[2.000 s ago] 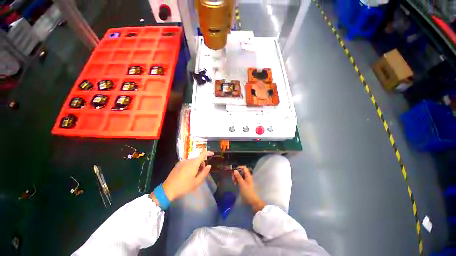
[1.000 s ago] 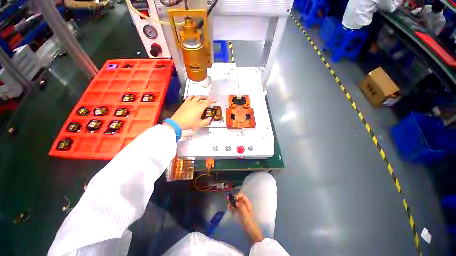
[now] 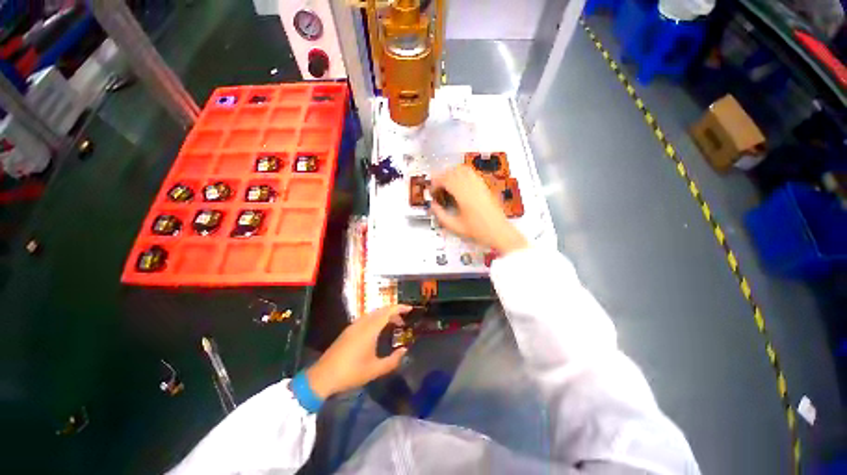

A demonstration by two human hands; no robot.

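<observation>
My left hand point(image 3: 358, 351), with a blue wrist band, holds a small black unit with gold patches point(image 3: 401, 336) between thumb and fingers over my lap. My right hand point(image 3: 467, 206) is over the left fixture block point(image 3: 420, 192) on the press base. Its fingertips cover part of the block. A dark piece shows at its fingers, but I cannot tell whether it is held. The second orange-brown fixture block point(image 3: 510, 197) is partly behind my right hand. The brass-gold press cylinder point(image 3: 409, 79) stands above the white base point(image 3: 395, 243).
A red-orange tray point(image 3: 200, 264) on the left bench holds several black units. Tweezers point(image 3: 219, 371) and small flex parts point(image 3: 171, 378) lie on the dark green mat. A dark irregular piece point(image 3: 384, 171) lies left of the fixtures. A gold-orange sheet point(image 3: 368, 278) lies between bench and press.
My left hand has come back from the left fixture to my lap and now holds a unit. My right hand has moved from my lap up to the left fixture. The view has shifted.
</observation>
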